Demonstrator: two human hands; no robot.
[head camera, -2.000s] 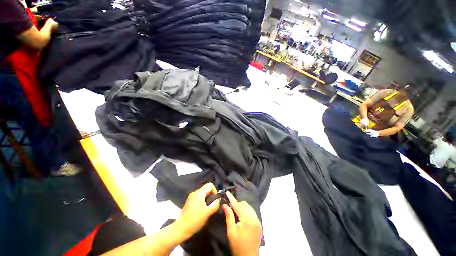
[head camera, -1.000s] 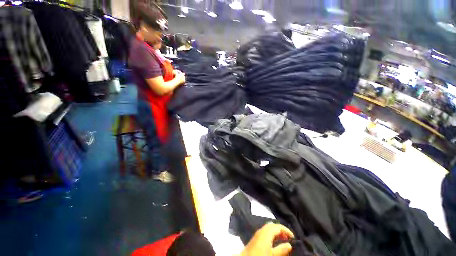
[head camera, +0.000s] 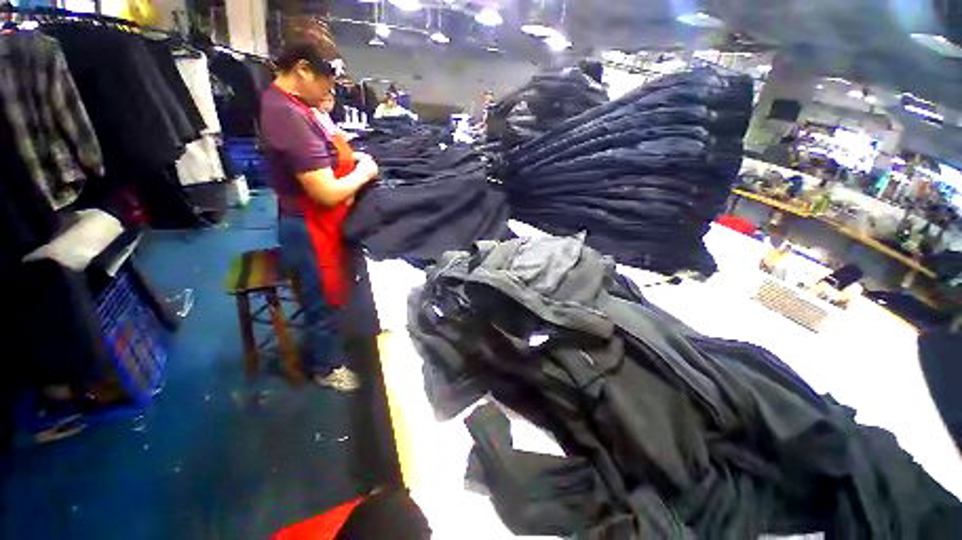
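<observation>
A dark charcoal jacket (head camera: 675, 422) lies bunched in a long heap on the white-topped table (head camera: 422, 475), from the middle of the view to the lower right. A lighter grey patch (head camera: 543, 264) tops its far left end. A small white label (head camera: 539, 340) shows inside it. A sleeve (head camera: 517, 459) lies toward the table's near left edge. Neither of my hands is in view; the picture's lower edge cuts off the near part of the heap.
A tall ribbed pile of navy-black garments (head camera: 633, 158) stands at the far end. A person in a red apron (head camera: 335, 243) stands at the table's left side by a wooden stool (head camera: 264, 276). A blue crate (head camera: 132, 338) and hanging clothes (head camera: 127, 95) are at left.
The view has swung left since two seconds ago. Both hands were at the dark cloth then, and one hand showed at the lower edge a second ago; now neither shows.
</observation>
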